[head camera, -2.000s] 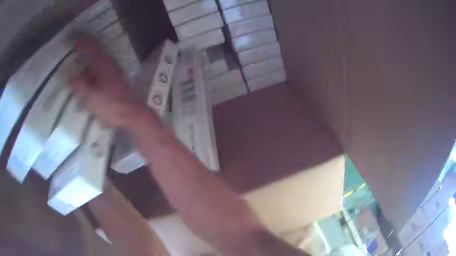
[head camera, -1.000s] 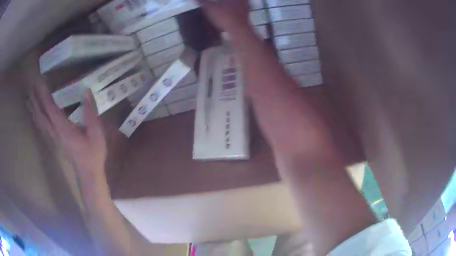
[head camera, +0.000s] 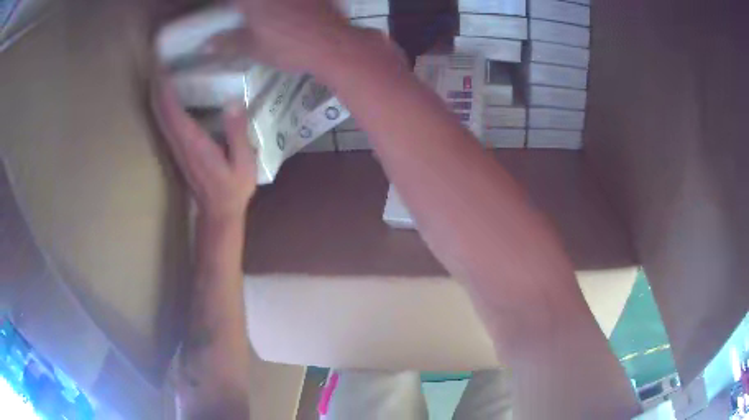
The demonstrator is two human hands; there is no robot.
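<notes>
An open brown shipping carton (head camera: 427, 246) holds rows of slim white toothbrush boxes (head camera: 558, 82). My left hand (head camera: 209, 160) is at the left side, thumb and fingers around the near ends of a few white boxes (head camera: 283, 123) with round icons. My right hand (head camera: 271, 37) is at the top left above the same boxes; its fingers are blurred and its hold cannot be made out. A single white box (head camera: 456, 82) lies flat behind my right forearm, partly hidden by it.
Tall carton walls or flaps rise at left (head camera: 90, 180) and right (head camera: 657, 148). A dark gap lies between box rows at the top. The green floor (head camera: 645, 328) with a yellow line shows at lower right. A pink strip (head camera: 329, 394) shows at the bottom.
My right hand has moved left from the top middle to the boxes by my left hand. The fanned boxes are now closer together. The view has shifted.
</notes>
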